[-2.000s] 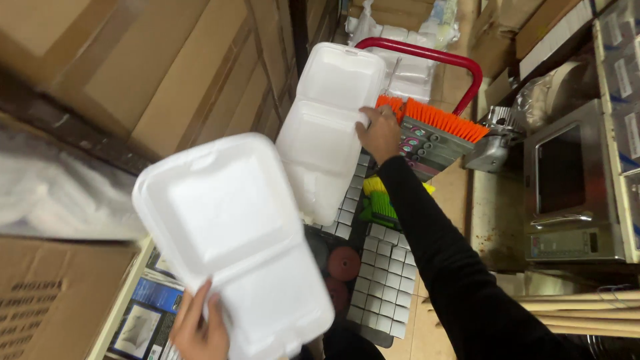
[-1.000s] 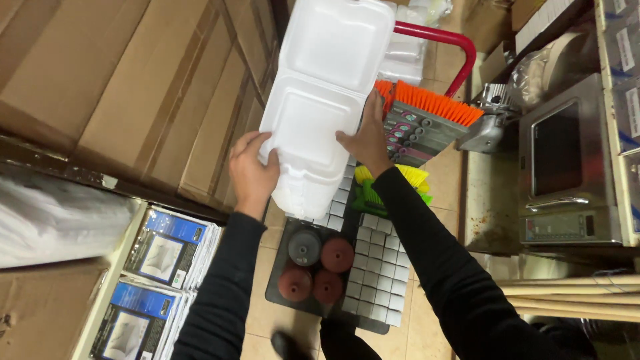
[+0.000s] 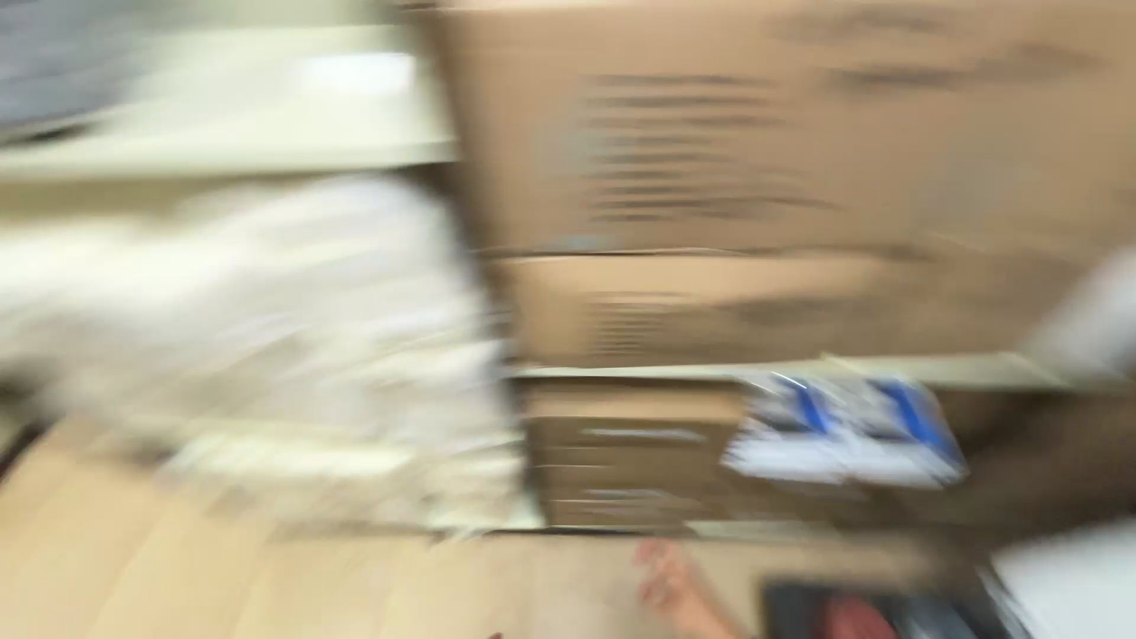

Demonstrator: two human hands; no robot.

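Strong motion blur covers the head view. My left hand (image 3: 676, 587) shows at the bottom edge, right of the middle, over the floor, its fingers loosely apart and no object visible in it. A white foam container (image 3: 1078, 581), cut off by the frame, is in the lower right corner; what supports it is hidden. Between the two lies a dark tray or mat (image 3: 794, 608) with a round reddish piece (image 3: 856, 619) on it. My right hand is out of view.
Large cardboard boxes (image 3: 870, 177) fill a shelf ahead, with more boxes (image 3: 621, 461) below. Blue-and-white packages (image 3: 843, 435) stick out from the lower shelf. White plastic-wrapped goods (image 3: 293, 319) fill the left shelving. A pale tiled floor (image 3: 355, 586) runs along the bottom.
The view has swung far to the left. Both hands were on the white foam container; now my left hand is apart from it and my right hand has left the view.
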